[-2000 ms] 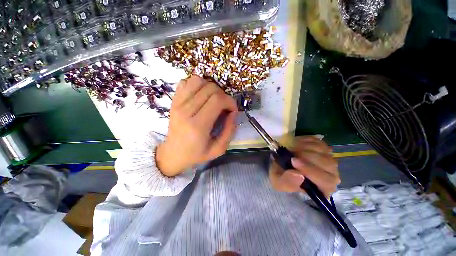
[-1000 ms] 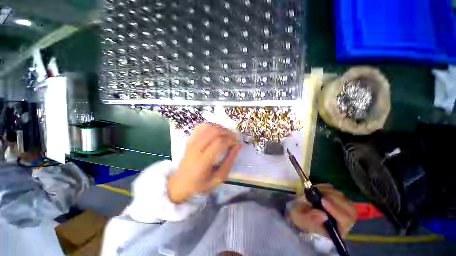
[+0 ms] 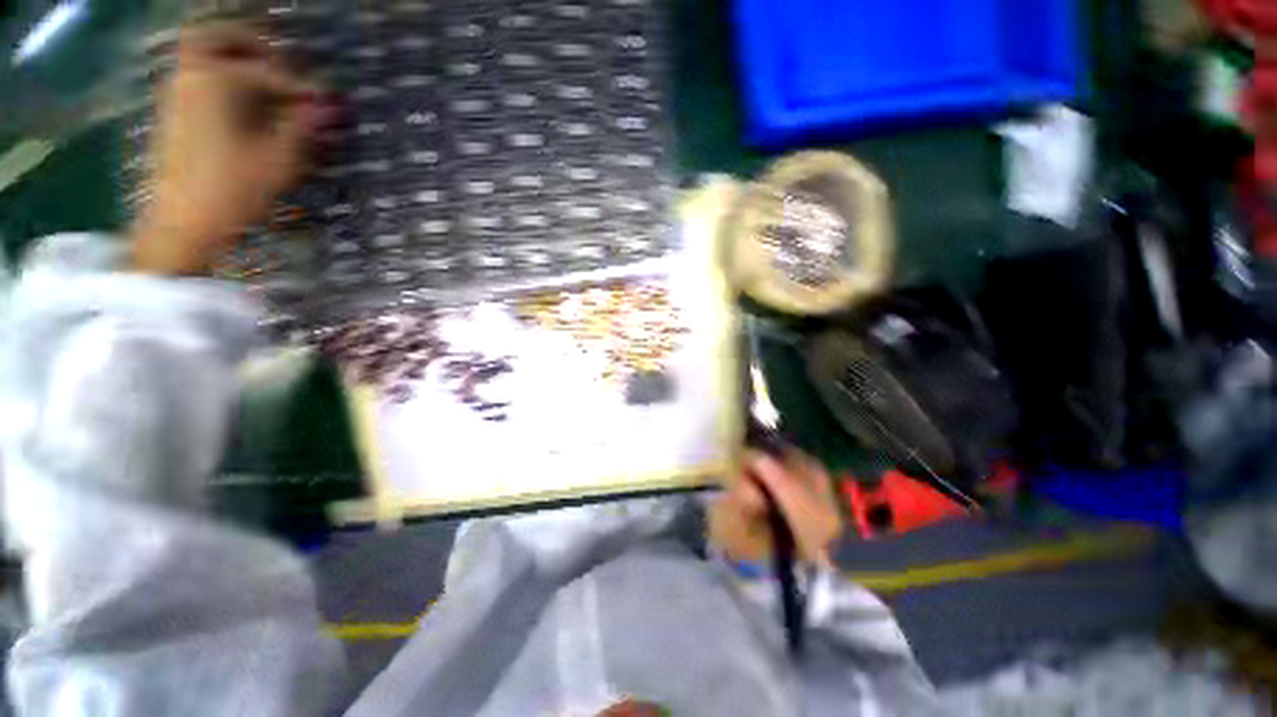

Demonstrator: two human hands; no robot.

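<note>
The picture is blurred. My left hand (image 3: 231, 140) is over the left side of the blister tray (image 3: 490, 133), fingers bent; a small dark red thing shows at its fingertips, too blurred to name surely. My right hand (image 3: 777, 511) holds the soldering iron (image 3: 784, 560) at the right edge of the white work sheet (image 3: 560, 448), its shaft pointing up. The gold metal parts (image 3: 616, 325) lie below the tray. The dark red components (image 3: 399, 347) lie left of them. The small grey block (image 3: 647, 387) sits at the gold pile's near edge.
The tip cleaner bowl (image 3: 812, 231) with metal wool touches the sheet's right side. A blue bin (image 3: 896, 70) is at the top, a pale cloth scrap (image 3: 1050, 161) to its lower right. The black fume fan (image 3: 882, 399) stands right, with a red object (image 3: 910, 502) below it.
My left hand has moved from beside the small block up and left over the tray. My right hand has drawn the iron back from the block to the sheet's edge. The view has shifted right.
</note>
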